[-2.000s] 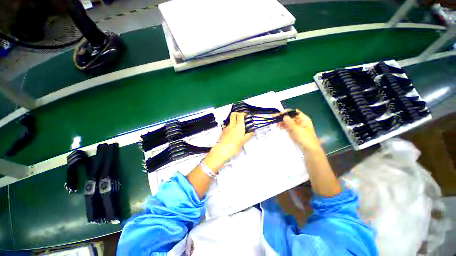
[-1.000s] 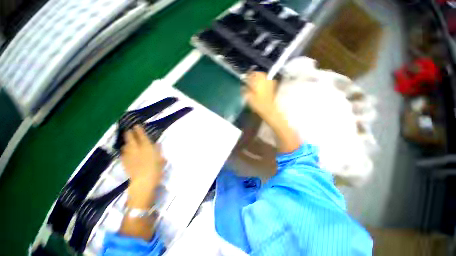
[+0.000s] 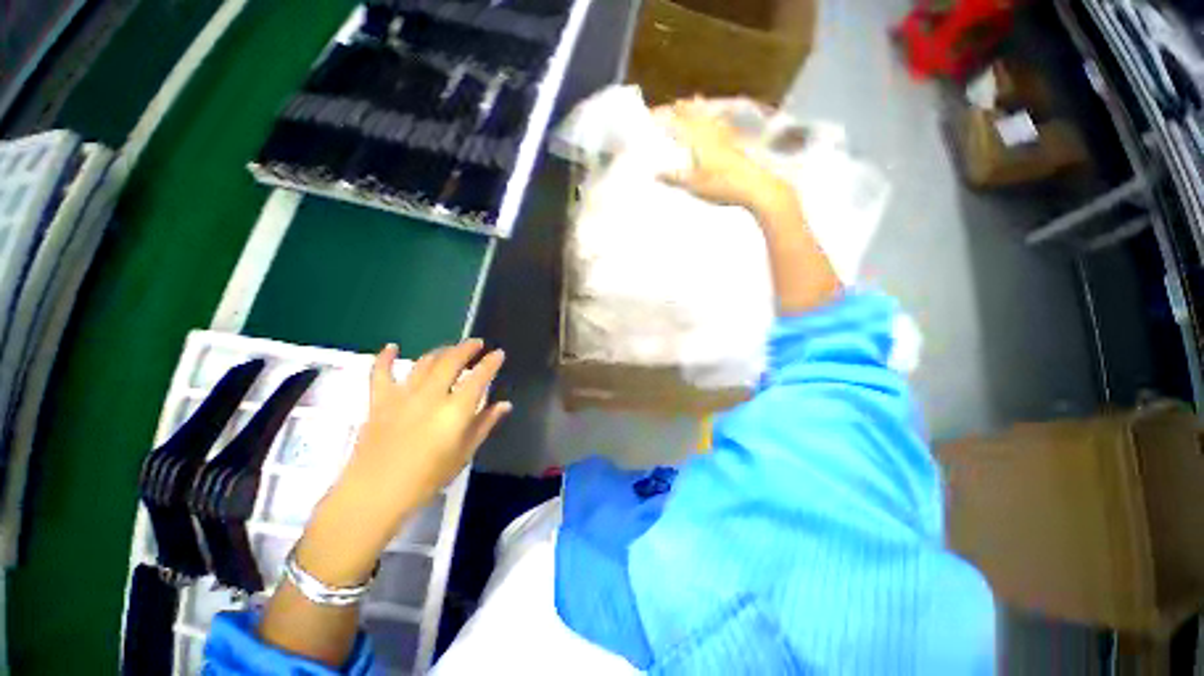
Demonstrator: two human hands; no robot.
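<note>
The white compartment tray (image 3: 429, 601) lies at the lower left. Bunches of black smartwatches (image 3: 201, 482) lie in its cells, their straps fanned toward the top. My left hand (image 3: 416, 429) is over the tray's upper right part, fingers spread, holding nothing. My right hand (image 3: 724, 161) is stretched forward onto the whitish, crumpled plastic film (image 3: 660, 271) in a brown carton (image 3: 640, 386). Its fingertips are washed out against the film, so I cannot tell whether they grip it.
A filled tray (image 3: 508, 198) of dense black rows lies beyond the work tray. White stacked trays (image 3: 40, 251) stand at the far left past the green belt (image 3: 172, 251). Open cartons are at the top (image 3: 720, 60) and lower right (image 3: 1056, 522). A red item (image 3: 944, 37) is at the upper right.
The view has turned right. My right hand has moved from above the watches to the film in the carton. My left hand has let go of the watches, which now lie in the tray.
</note>
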